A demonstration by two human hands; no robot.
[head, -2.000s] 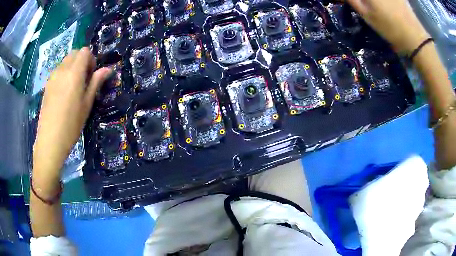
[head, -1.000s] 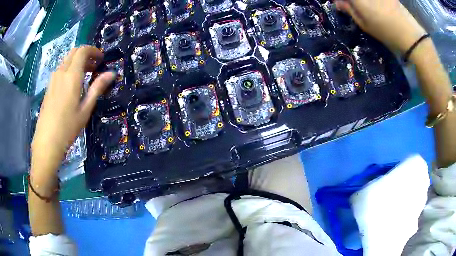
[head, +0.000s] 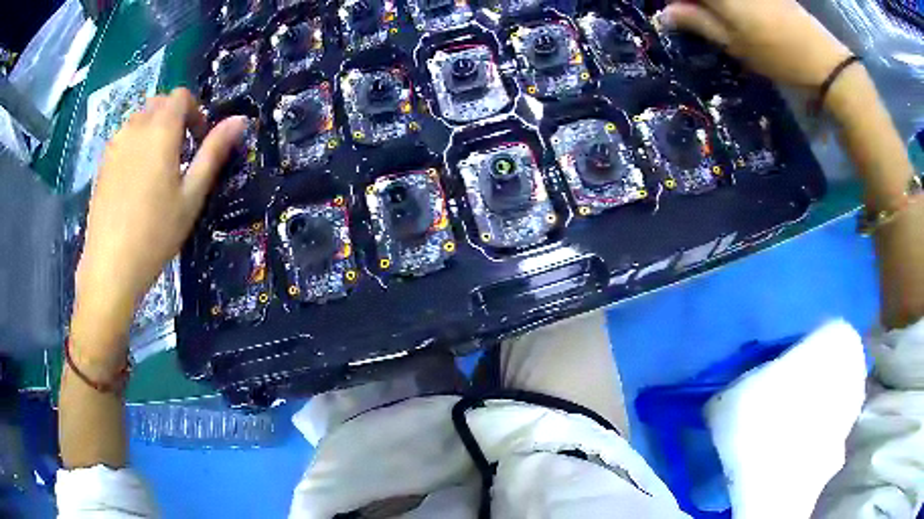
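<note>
A glossy black tray [head: 405,340] holds rows of camera modules, dark boards with black lenses. One front-row module [head: 505,198] has a greenish lens centre. My left hand [head: 152,188] is at the tray's left edge, thumb and fingers apart, the thumb reaching over a module partly hidden by it. Nothing shows held in it. My right hand [head: 755,35] is at the upper right, cut off by the top edge. Its fingertips are over the modules at the tray's upper right corner. Whether they grip anything is hidden.
The tray overhangs the green mat [head: 152,380] above my lap [head: 405,446]. A pale printed sheet or pack [head: 111,101] and clear plastic lie at the left. Clear trays [head: 897,71] are at the right. A blue crate [head: 664,426] stands on the blue floor beside a white cloth-like shape [head: 785,426].
The tray's front left part sits slightly higher and further right in view. My left thumb has shifted slightly right and up. My right hand has moved left over the upper right modules.
</note>
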